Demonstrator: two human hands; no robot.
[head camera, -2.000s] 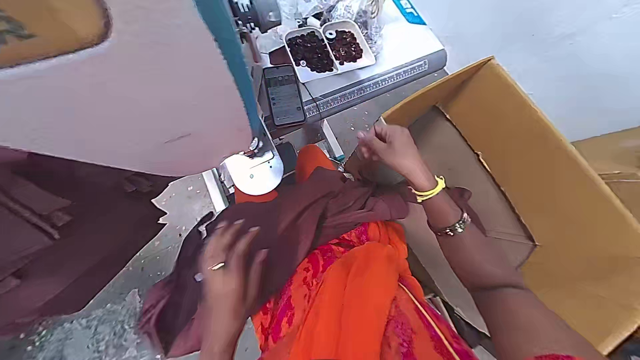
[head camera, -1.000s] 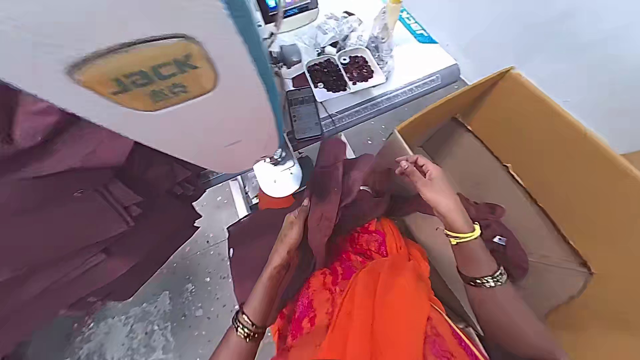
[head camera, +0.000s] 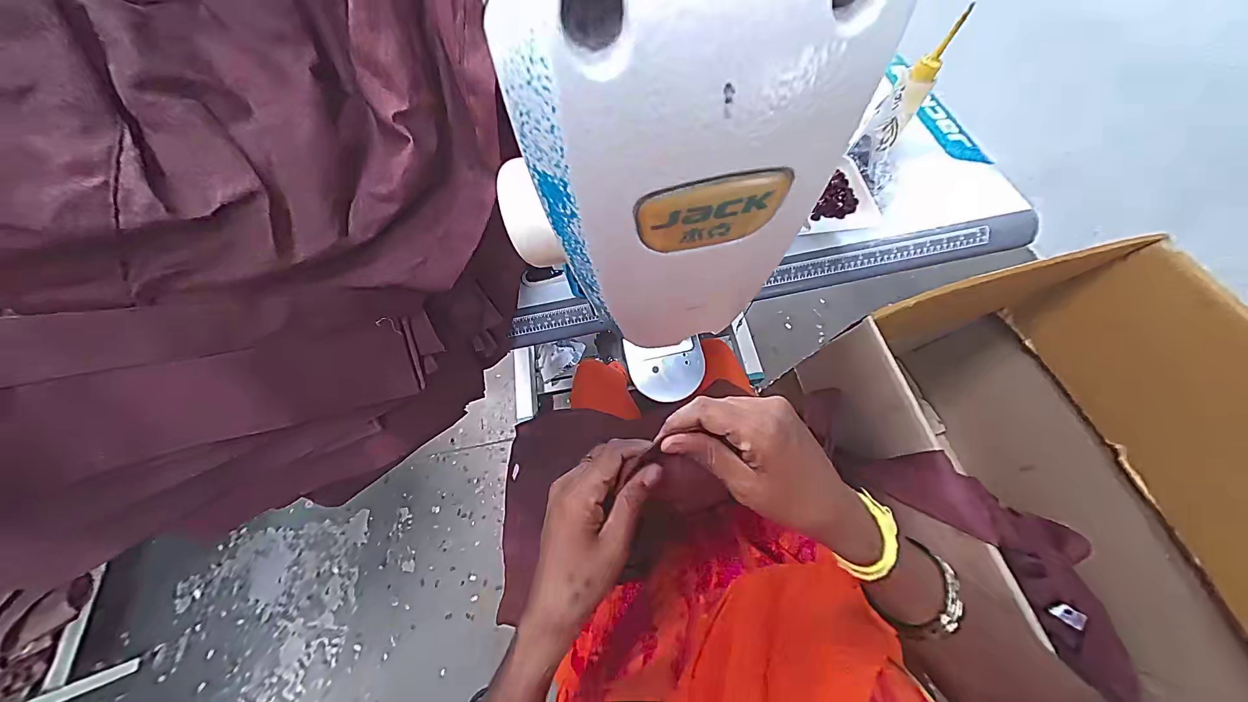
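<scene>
My left hand (head camera: 590, 522) and my right hand (head camera: 765, 463) meet over my lap, both pinching the edge of a dark maroon garment (head camera: 556, 453) between thumbs and fingers. The garment lies across my lap, and maroon cloth (head camera: 1033, 546) extends on the right over the wall of a cardboard box. Just beyond my fingers is the rounded white lower arm (head camera: 668, 370) of a Jack sewing machine, under its white head (head camera: 682, 127). What the fingertips pinch is partly hidden by the fingers.
A large stack of maroon cloth (head camera: 244, 244) hangs at the left. The open cardboard box (head camera: 1102, 390) stands at the right. Behind the machine, a white table (head camera: 965, 200) with a ruler edge holds a tray of dark buttons (head camera: 836, 198) and a yellow-tipped bottle (head camera: 902, 107). Scraps dot the floor.
My hands, apart in the earlier frames, have come together on the garment's edge. The view has shifted, bringing the machine head to the middle.
</scene>
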